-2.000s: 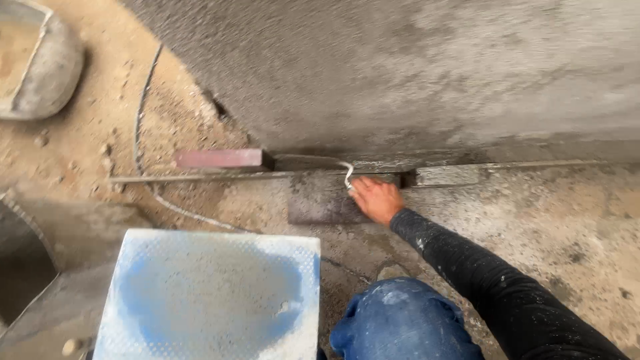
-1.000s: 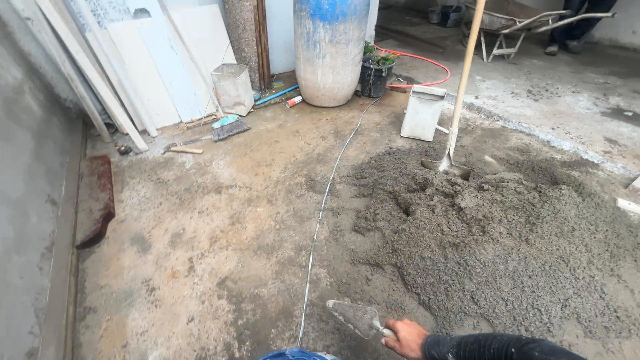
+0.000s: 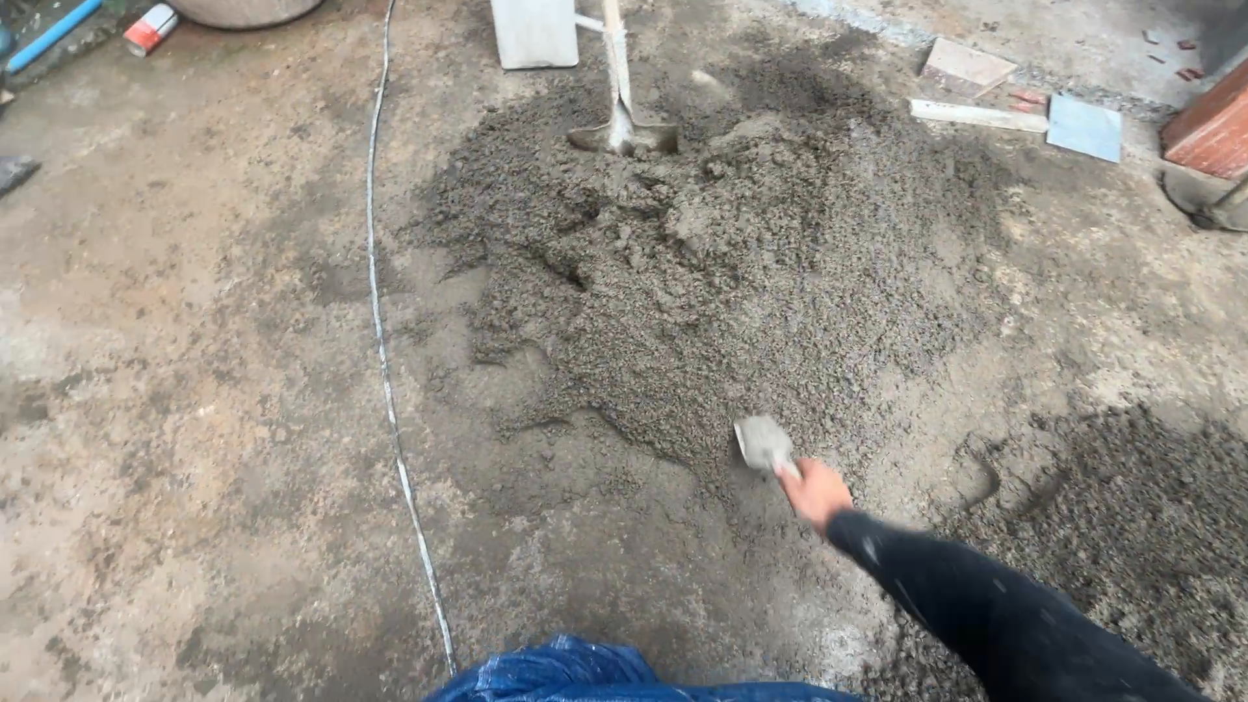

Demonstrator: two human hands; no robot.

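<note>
In the head view my right hand [image 3: 817, 492] is closed around the handle of a masonry trowel [image 3: 764, 442]. The trowel's blade, smeared with grey mortar, lies against the lower edge of a wide heap of wet mortar [image 3: 741, 263]. A shovel [image 3: 624, 136] stands upright in the far side of that heap, its blade partly sunk in. My left hand is out of view.
A second mortar heap [image 3: 1131, 536] lies at the lower right. A pale cable [image 3: 380, 341] crosses the floor on the left. Beyond the heap are a whitish container [image 3: 535, 34], a tile piece [image 3: 1084, 127], a pale strip [image 3: 978, 115] and a reddish block [image 3: 1209, 127].
The view has swung from the wall to the mortar heap. My right hand, at the wall's foot two seconds ago, now has the trowel at the heap's edge.
</note>
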